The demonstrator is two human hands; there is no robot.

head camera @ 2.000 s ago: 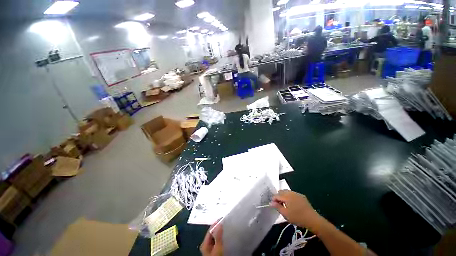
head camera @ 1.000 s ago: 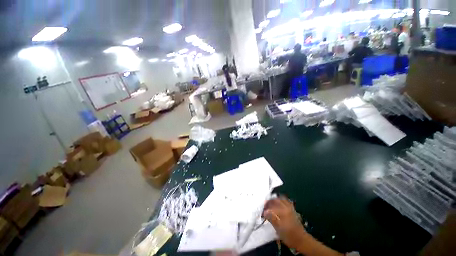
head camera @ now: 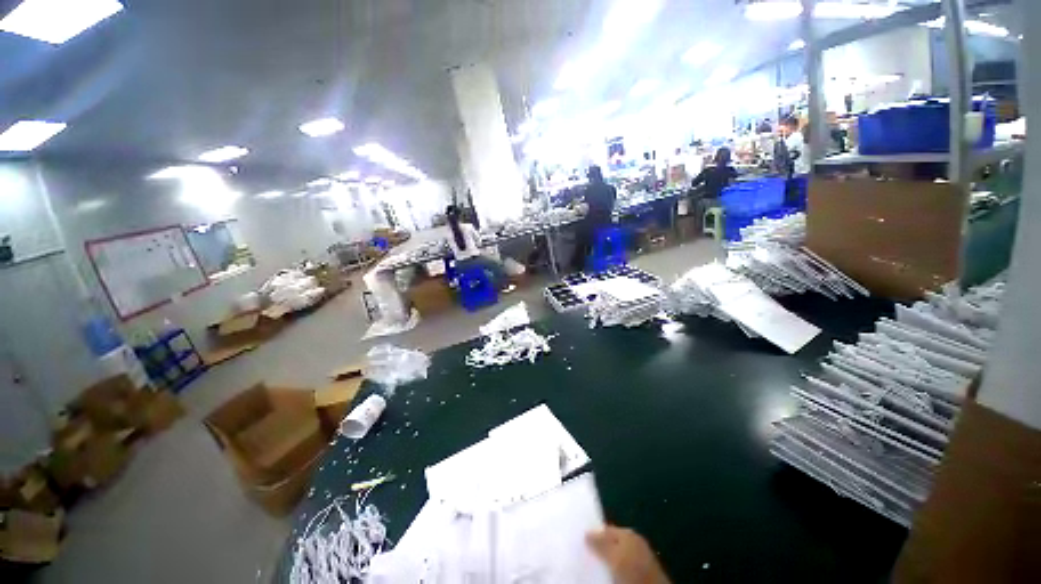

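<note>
A thin white flat panel is held upright or tilted near the bottom centre. My right hand grips its right edge; the hand is cut off by the bottom of the picture. My left hand is out of the picture. Behind the held panel, several white panels lie overlapping on the green table. A tangled heap of white cables lies at the near left table edge.
A fanned stack of panels leans at the right beside brown cardboard. More panels lie at the back right. A small cable heap, plastic bag and white roll are farther back. An open carton stands left.
The view has turned right and up. My left hand has left the picture. My right hand, apart from the panels' edge a second ago, now holds a panel's right edge.
</note>
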